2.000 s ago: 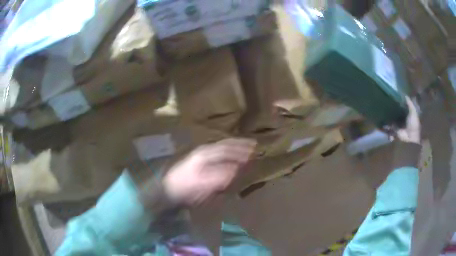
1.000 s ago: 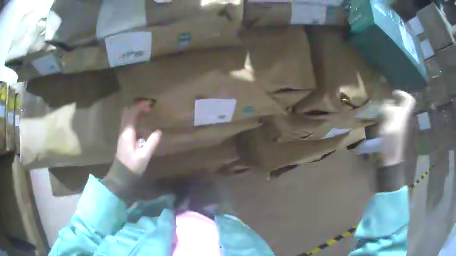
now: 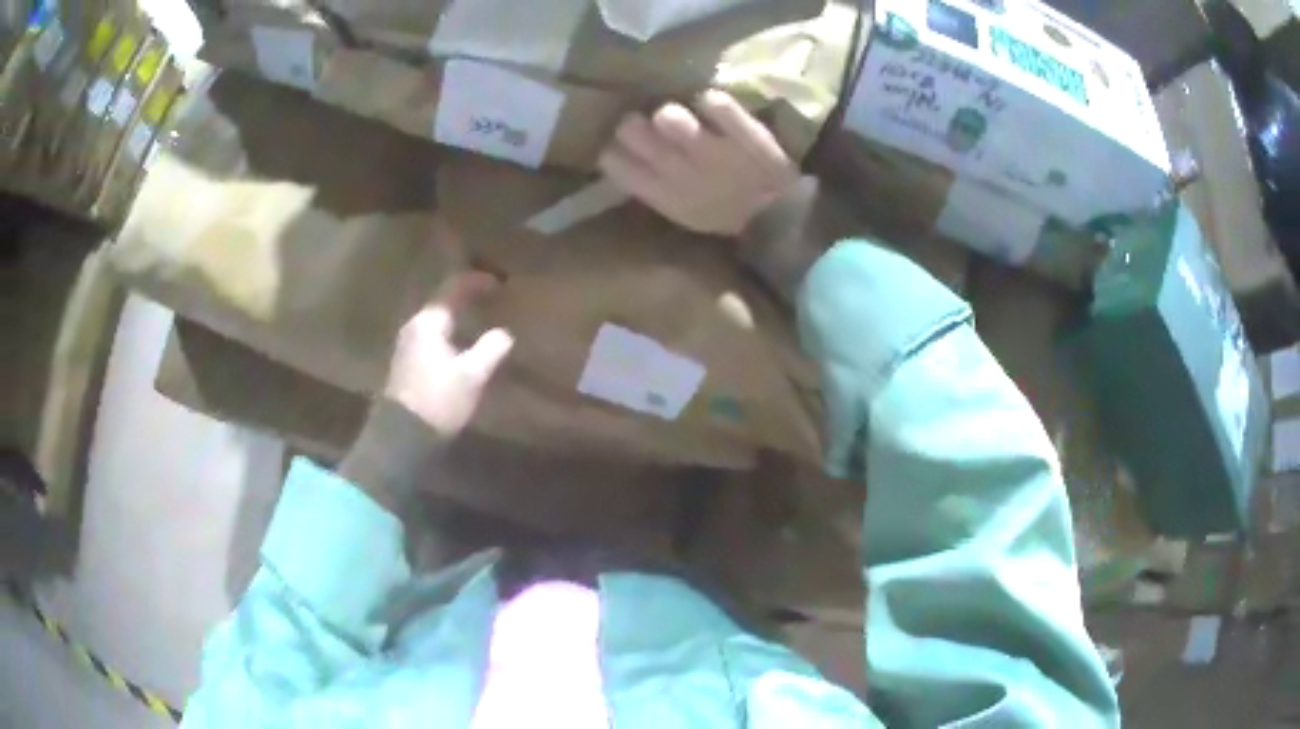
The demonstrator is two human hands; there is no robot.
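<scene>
A large brown paper-wrapped parcel (image 3: 570, 306) lies in front of me, with a white shipping label (image 3: 640, 370) and a green sticker (image 3: 726, 410) beside it. My left hand (image 3: 448, 356) rests on the parcel left of the label, thumb and forefinger apart, fingertips at a small dark spot. My right hand (image 3: 702, 164) is above the parcel's upper part, fingers curled round a slim pale strip (image 3: 576, 208) that points down-left. Whether the strip is a tool or a sticker sheet I cannot tell.
Behind lies another parcel with a white label (image 3: 498, 111). A white printed box (image 3: 1005, 107) is at upper right, and a green box (image 3: 1176, 378) stands at the right. Cartons are stacked at the far left (image 3: 89, 107). Yellow-and-black floor tape (image 3: 103, 678) shows at lower left.
My right hand has moved from the green box at the right to the parcel near my left hand. My left hand stays at the same parcel spot. The view has shifted.
</scene>
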